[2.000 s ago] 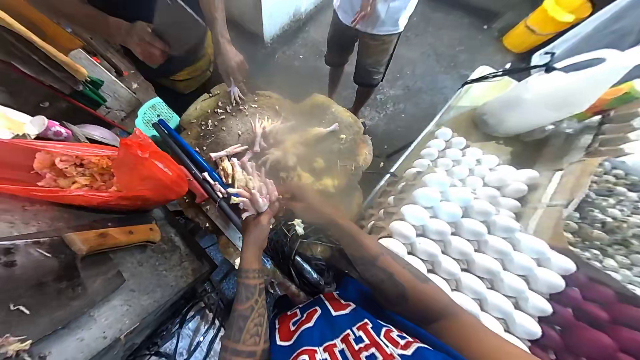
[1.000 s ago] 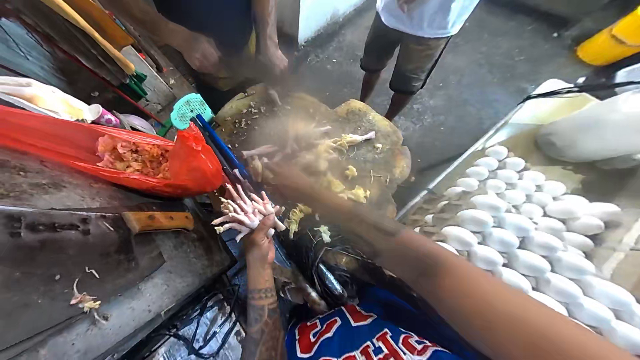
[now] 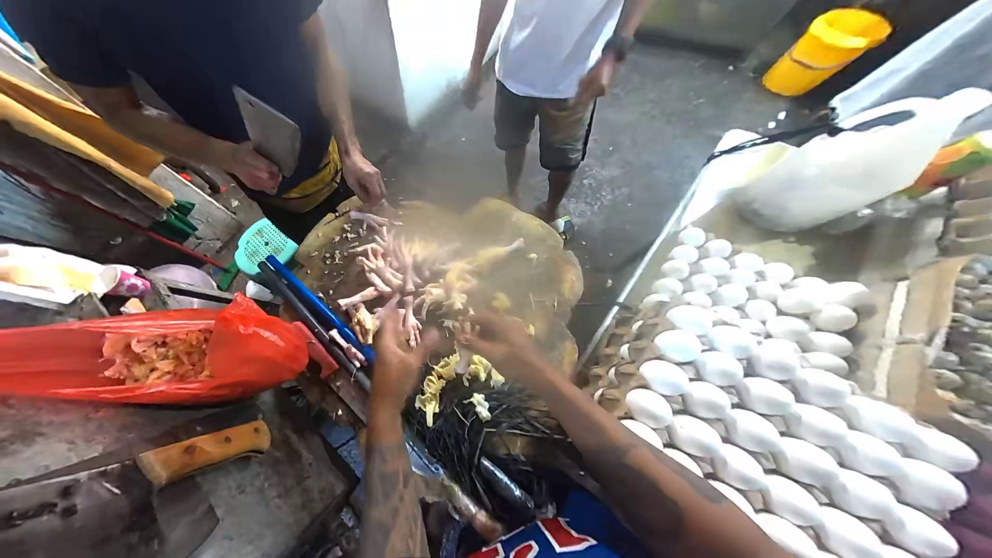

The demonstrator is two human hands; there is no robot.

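Observation:
A pile of pale chicken feet [image 3: 387, 267] lies on the left part of a round wooden chopping block [image 3: 542, 287]. My left hand [image 3: 399, 353] is at the pile's near edge, its fingers spread against the feet; whether it grips any is unclear. My right hand [image 3: 496, 341] is blurred, close to the yellowish chicken feet [image 3: 457, 287] at the block's middle. Yellow peeled scraps [image 3: 434, 387] hang at the block's near edge, just below both hands. A wooden-handled cleaver [image 3: 205, 452] rests on the dark surface at the left.
Left of the block are a red plastic bag [image 3: 260, 349] of meat pieces and a green fly swatter [image 3: 266, 242]. White eggs [image 3: 752, 395] in trays fill the right side. Across the block stand two people, one holding a tablet [image 3: 267, 132]. A yellow bucket [image 3: 825, 50] stands farther back.
My left hand, which held a bunch of chicken feet one second ago, is now over the block with its fingers spread. The feet now lie heaped on the block.

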